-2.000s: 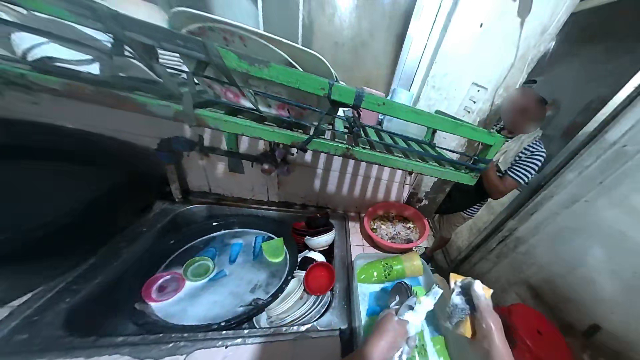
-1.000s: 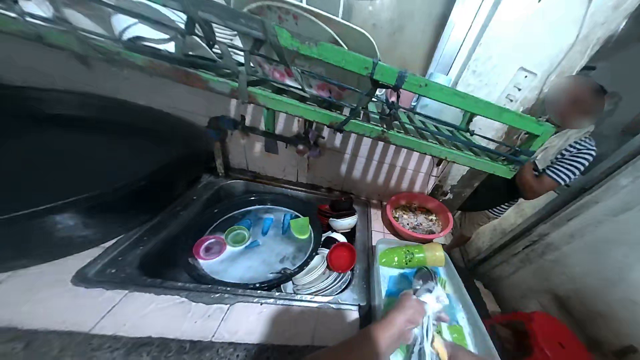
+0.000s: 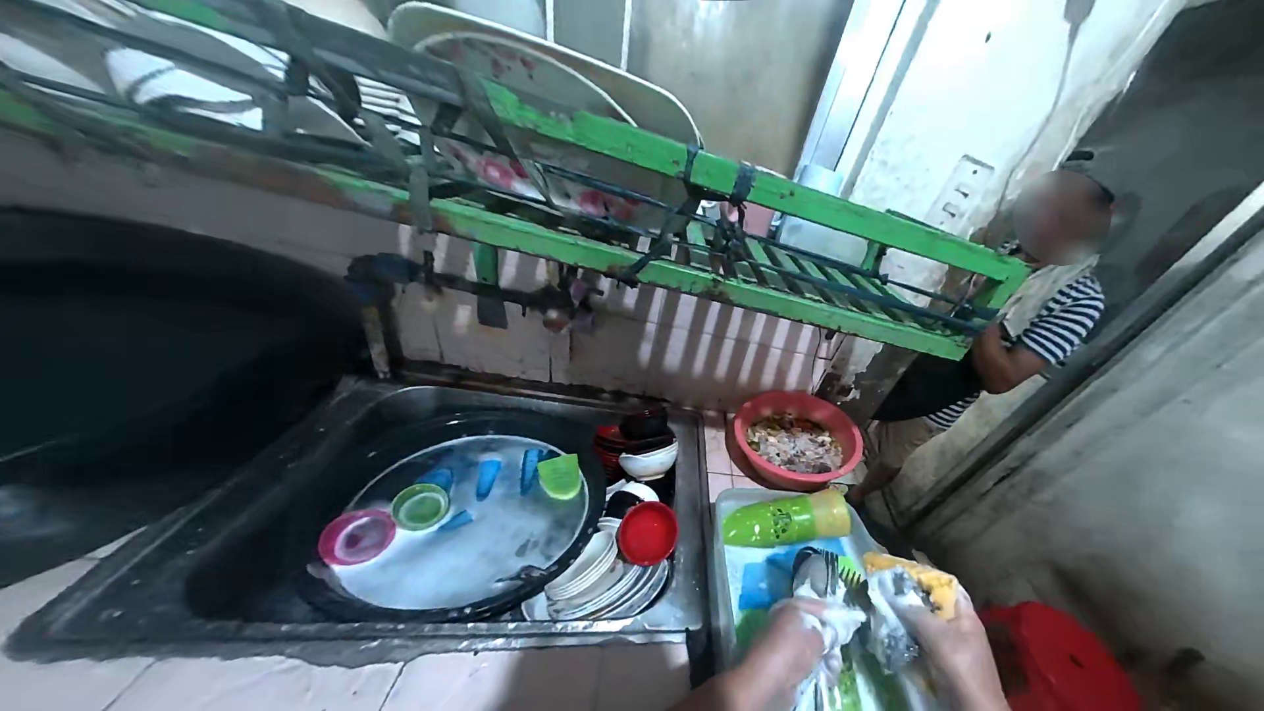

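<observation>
Over a pale plastic tray [image 3: 724, 573] at the lower right, my left hand [image 3: 790, 647] grips a bundle of metal spoons and forks [image 3: 829, 578], with white wet cloth or foam about the fingers. Close on its right, my right hand [image 3: 943, 632] holds a yellow sponge [image 3: 923, 578] together with crumpled greyish-white material [image 3: 897, 602]. A green squeeze bottle [image 3: 780, 520] with a pale yellow end lies across the far part of the tray. Blue and green items lie in the tray beneath the hands, partly hidden.
Left of the tray, a sink [image 3: 247, 632] holds a black basin [image 3: 592, 464] of soapy water, stacked white plates [image 3: 612, 588] and a red bowl [image 3: 648, 533]. A red basin [image 3: 851, 434] of scraps stands behind the tray. A green rack [image 3: 632, 259] hangs above; a person [image 3: 1057, 316] stands at right.
The sponge, largely out of sight at the lower edge one second ago, now shows in my right hand beside the cutlery. My left hand remains over the tray.
</observation>
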